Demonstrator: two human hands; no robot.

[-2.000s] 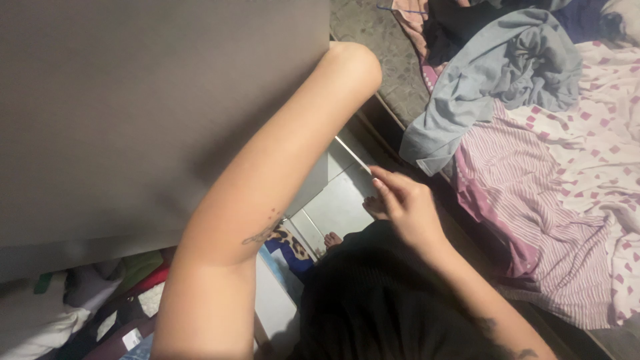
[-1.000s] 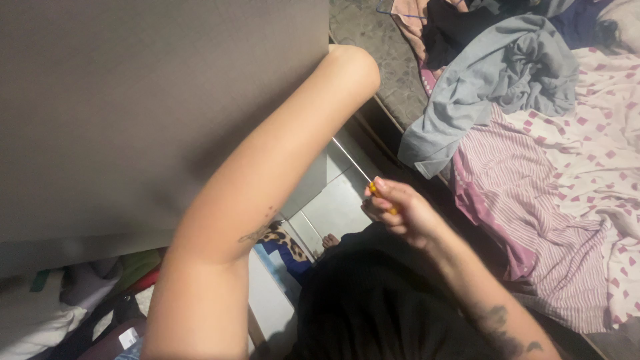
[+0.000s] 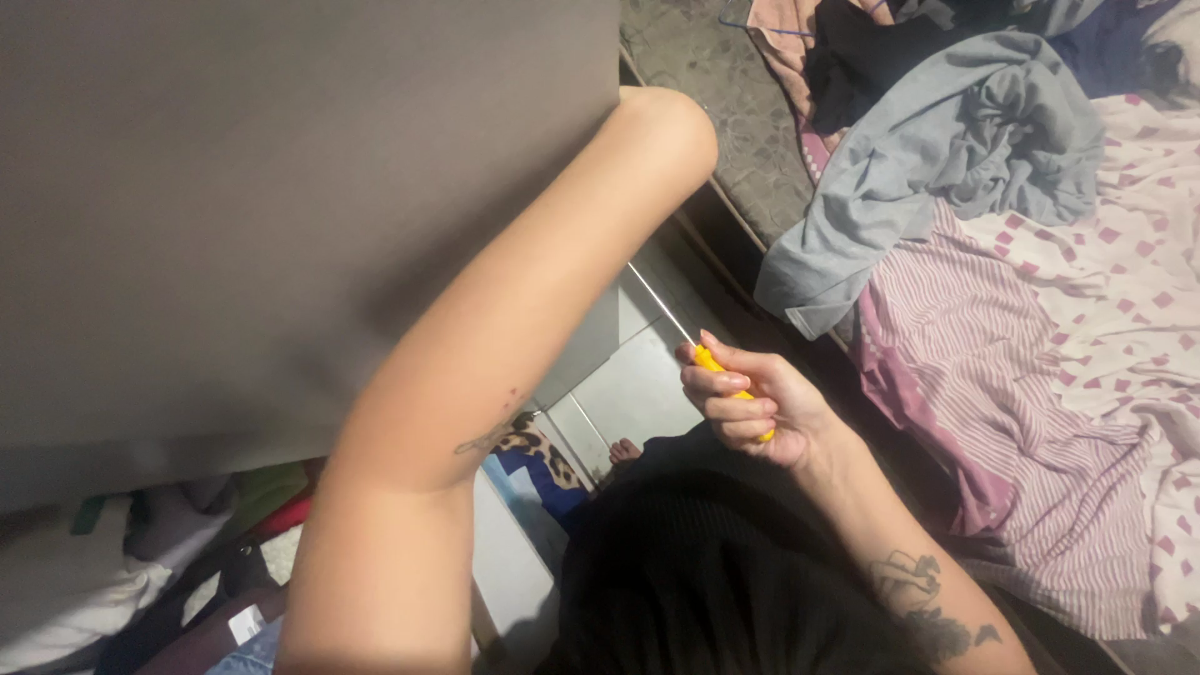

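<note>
My right hand (image 3: 750,398) is closed around the yellow handle of a screwdriver (image 3: 665,307). Its thin metal shaft runs up and to the left, and the tip is hidden behind my left forearm. My left arm reaches up across a large grey panel (image 3: 234,187) and bends over its right edge. The left hand itself is hidden; only the bent wrist shows at that edge, so what it touches cannot be seen.
At the right, a bed or mattress (image 3: 722,122) bears a grey-blue garment (image 3: 1012,141) and a pink-and-white patterned sheet (image 3: 1050,328). Folded clothes (image 3: 75,581) lie below the panel at lower left. Floor tiles (image 3: 628,384) and a foot show below.
My right hand has closed more fully around the screwdriver's handle, whose yellow was not visible two seconds ago. My left arm has hardly moved.
</note>
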